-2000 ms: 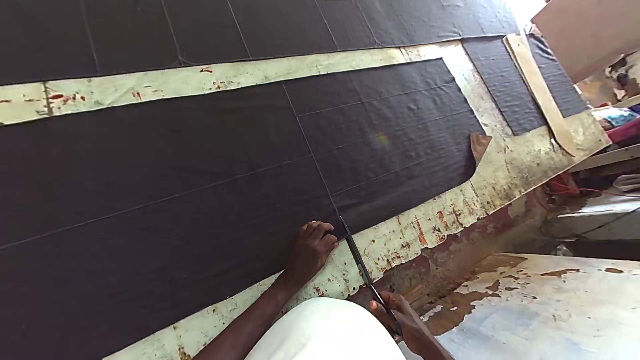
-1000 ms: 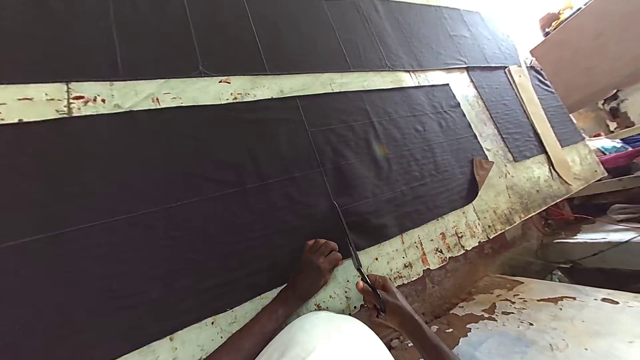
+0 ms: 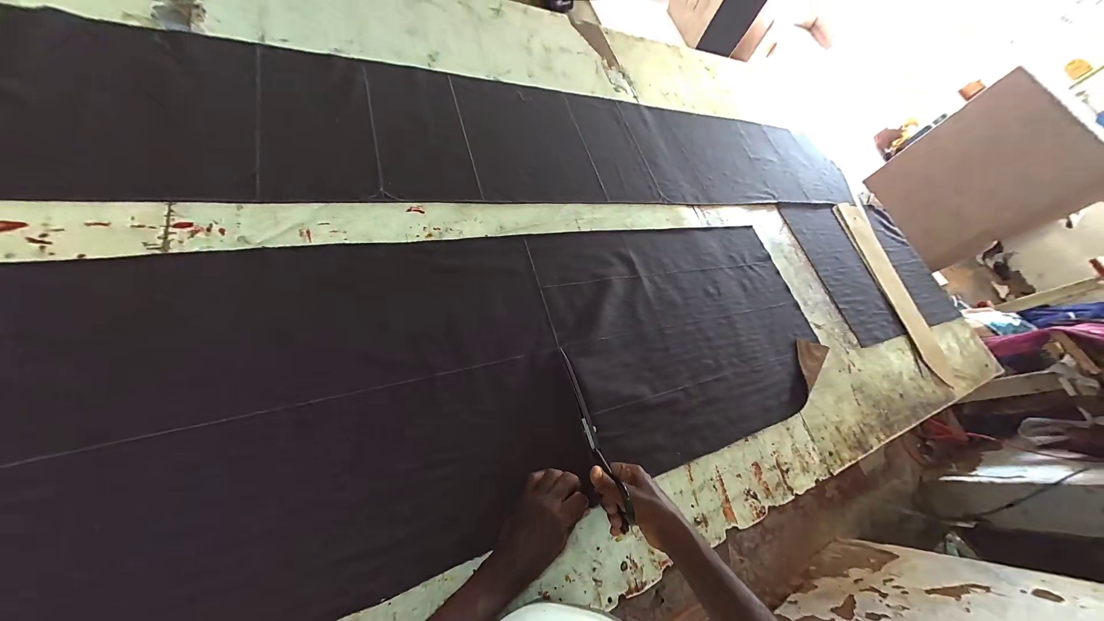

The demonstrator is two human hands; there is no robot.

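Observation:
Dark fabric (image 3: pixel 285 448) with chalk lines lies flat on a worn, pale table covering (image 3: pixel 595 552). My right hand (image 3: pixel 634 504) grips black-handled scissors (image 3: pixel 587 427) near the fabric's lower edge. Their blades run up into the cloth, with the tip by the point where chalk lines cross. Just left of the handles, my left hand (image 3: pixel 552 509) rests with curled fingers on the fabric edge; whether it pinches the cloth cannot be told. A small brown flap (image 3: pixel 812 362) shows at the right corner of the piece.
Another long strip of dark fabric (image 3: pixel 319 129) lies along the far side. A curved, pale wooden ruler (image 3: pixel 897 293) crosses a smaller dark piece (image 3: pixel 837 276) at the right. Beyond the table's right end are a brown board (image 3: pixel 992 172) and heaped coloured cloth (image 3: pixel 1052 336).
The scissors and my right hand have moved farther up along the chalk line into the fabric, and my right hand is now close beside my left. The view has shifted, showing more of the far side.

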